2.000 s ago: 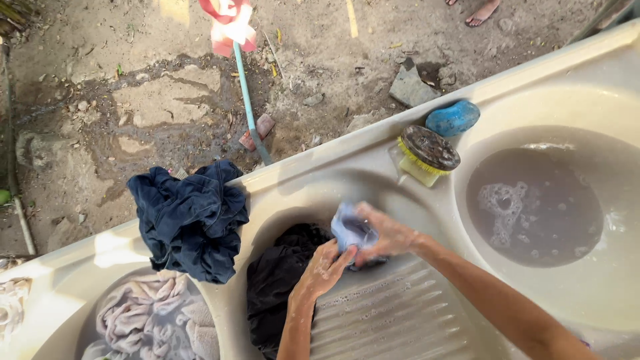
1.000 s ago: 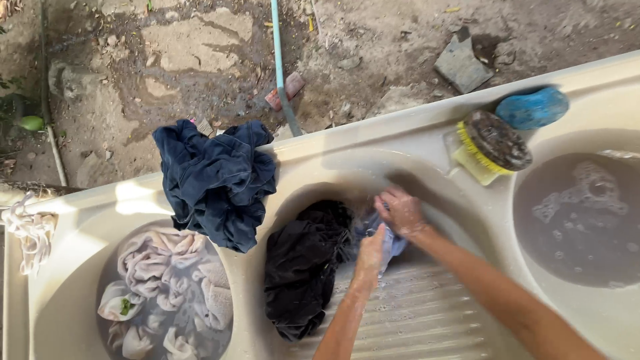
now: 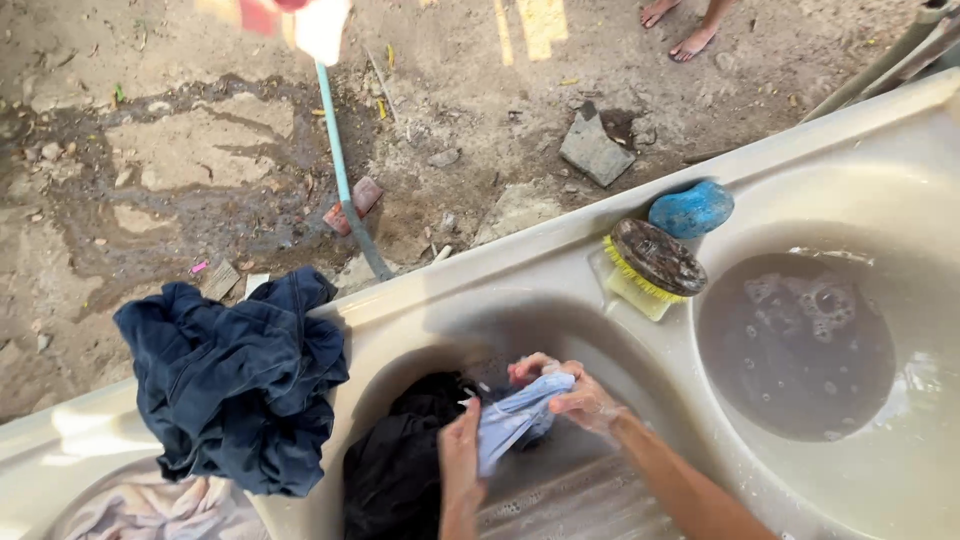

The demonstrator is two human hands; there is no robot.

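A wet light-blue cloth (image 3: 517, 420) is stretched between my two hands over the middle basin of the washing sink. My left hand (image 3: 461, 454) grips its lower left end, and my right hand (image 3: 574, 394), with suds on it, holds the upper right end. Black clothing (image 3: 397, 457) lies in the basin left of my left hand. Below the hands is the ribbed washboard (image 3: 570, 499). A bundle of dark navy clothing (image 3: 232, 375) rests on the divider and rim to the left.
A scrub brush (image 3: 656, 259) with yellow bristles and a blue bar (image 3: 691, 210) sit on the ledge. The right basin holds cloudy water (image 3: 795, 352); pale fabric (image 3: 161, 510) lies in the left one. Beyond the rim are a hose (image 3: 337, 150), rubble and a person's feet (image 3: 694, 43).
My hands have come up from low in the middle basin, and the light-blue cloth, bunched up a second ago, is now drawn out between them. The view has shifted.
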